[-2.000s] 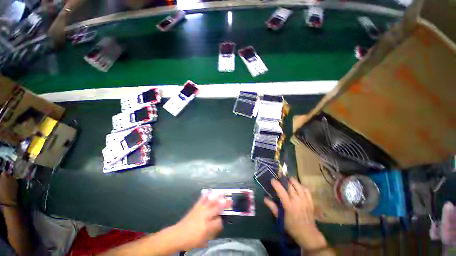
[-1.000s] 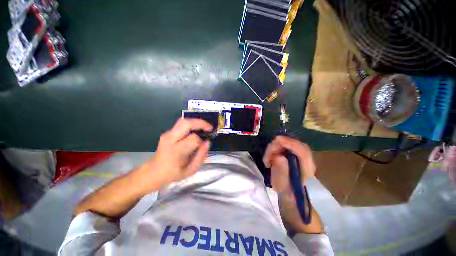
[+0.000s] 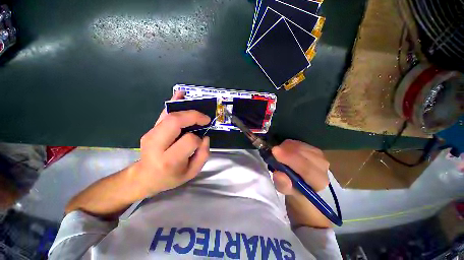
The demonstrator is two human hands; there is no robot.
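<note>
A phone half-assembly (image 3: 249, 112) with a white edge, a dark window and a red right end lies on the green bench top. My left hand (image 3: 175, 144) holds an LCD module (image 3: 191, 106) over the phone's left part. The module's orange flex cable (image 3: 221, 112) lies at mid-phone, beside the dark window. A very thin line runs from my left fingers to the flex; I cannot tell if it is solder wire. My right hand (image 3: 300, 165) grips the blue soldering iron (image 3: 305, 189) like a pen, its metal tip at the flex area.
A fanned stack of LCD modules (image 3: 279, 51) lies beyond the phone, to the right. On the right are the cardboard mat (image 3: 351, 96), the round tip cleaner (image 3: 432, 99), part of the blue box (image 3: 454, 137) and the black fume fan (image 3: 447, 30). A phone pile edge shows far left.
The view has moved closer to the phone. The soldering iron has swung from beside the phone to the flex area. My left hand still holds the LCD module, now with a thin line at its fingers.
</note>
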